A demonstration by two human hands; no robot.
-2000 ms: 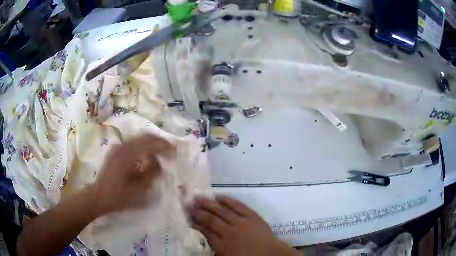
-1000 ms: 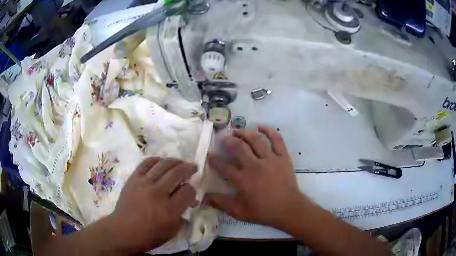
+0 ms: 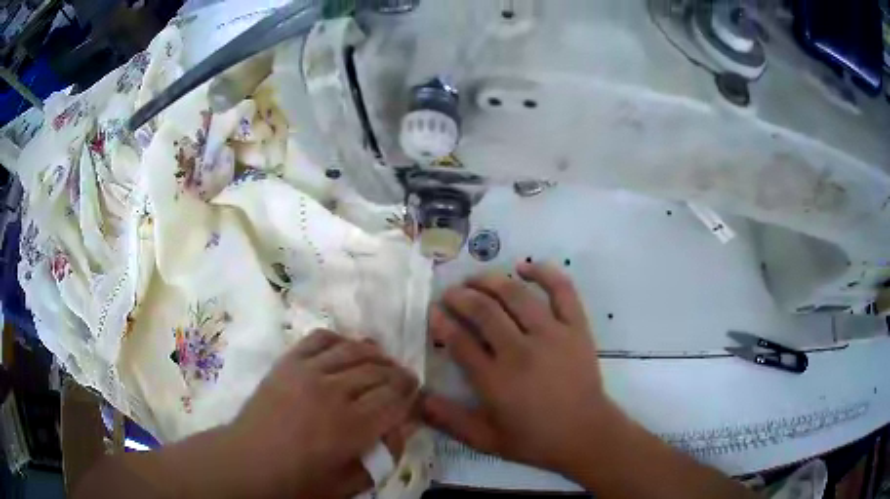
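Note:
The cream floral garment piece (image 3: 234, 292) lies bunched to the left of the needle area of the off-white sewing machine (image 3: 625, 127). A narrow cream binding strip (image 3: 418, 302) runs along its right edge, down from the presser foot area. My left hand (image 3: 332, 404) lies on the cloth with fingers bent, holding the cloth and strip near the front; a pale strip end shows below its fingers. My right hand (image 3: 517, 361) lies on the machine bed just right of the strip, fingers spread, thumb by the strip edge. The needle is hidden behind the machine head.
Black thread snips (image 3: 771, 353) lie on the bed at the right. A printed ruler scale (image 3: 771, 429) runs along the front edge. A long grey arm (image 3: 220, 63) crosses the upper left. A dark phone-like object (image 3: 844, 39) is at the top right.
My left hand has moved from the upper cloth to the strip edge. My right hand has moved up onto the bed. The strip now lies straighter along the cloth edge. The view has shifted slightly.

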